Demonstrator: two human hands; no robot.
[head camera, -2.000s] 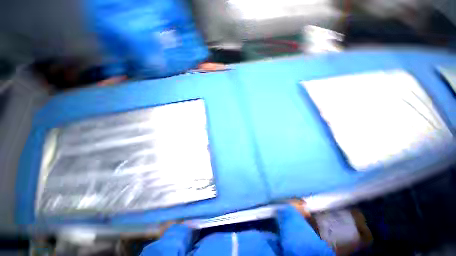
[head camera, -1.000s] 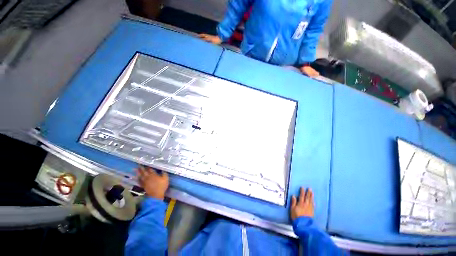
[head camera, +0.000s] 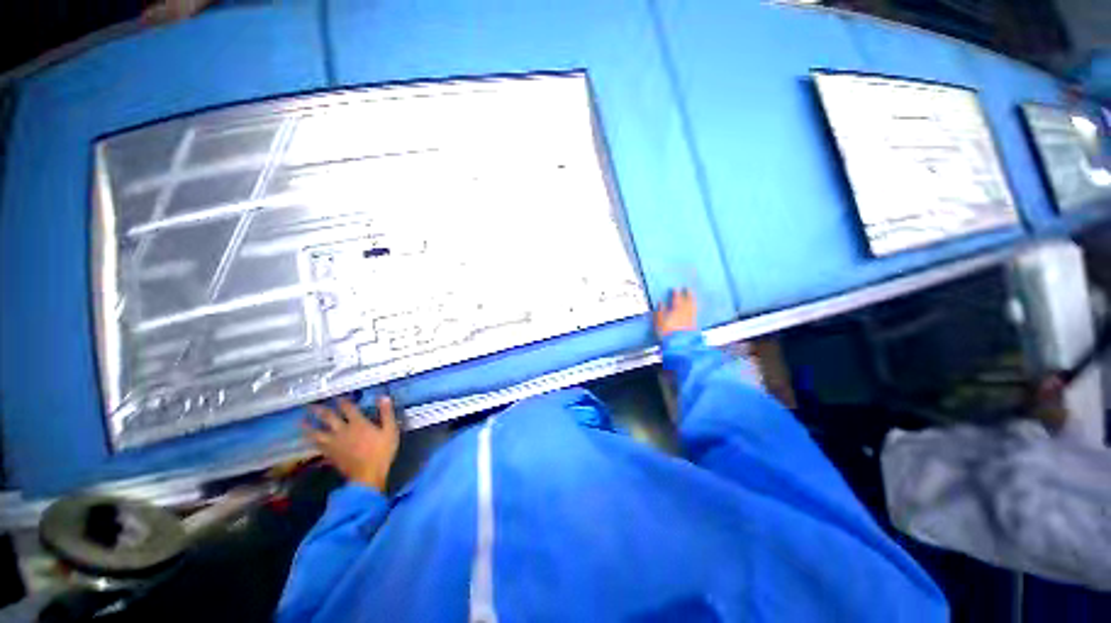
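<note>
A display unit with a metal rear chassis (head camera: 366, 243) lies flat on the blue padded line top (head camera: 694, 146), its right part white with glare. It has a thin black edge. My left hand (head camera: 353, 441) lies at the unit's near edge, on the rim of the padding, fingers spread and holding nothing. My right hand (head camera: 676, 312) rests on the blue padding just beside the unit's near right corner, fingers apart and empty.
Two more display units lie to the right, one nearer (head camera: 920, 158) and one farther (head camera: 1072, 156). A silver side rail (head camera: 853, 295) runs along the near edge. A tape reel (head camera: 110, 533) is at lower left. A person's pale sleeve (head camera: 999, 487) is at lower right.
The view has turned and moved closer to the line. The person in blue across the line is mostly out of view, and a pale-sleeved person now shows at right. Both hands remain by the unit's near edge.
</note>
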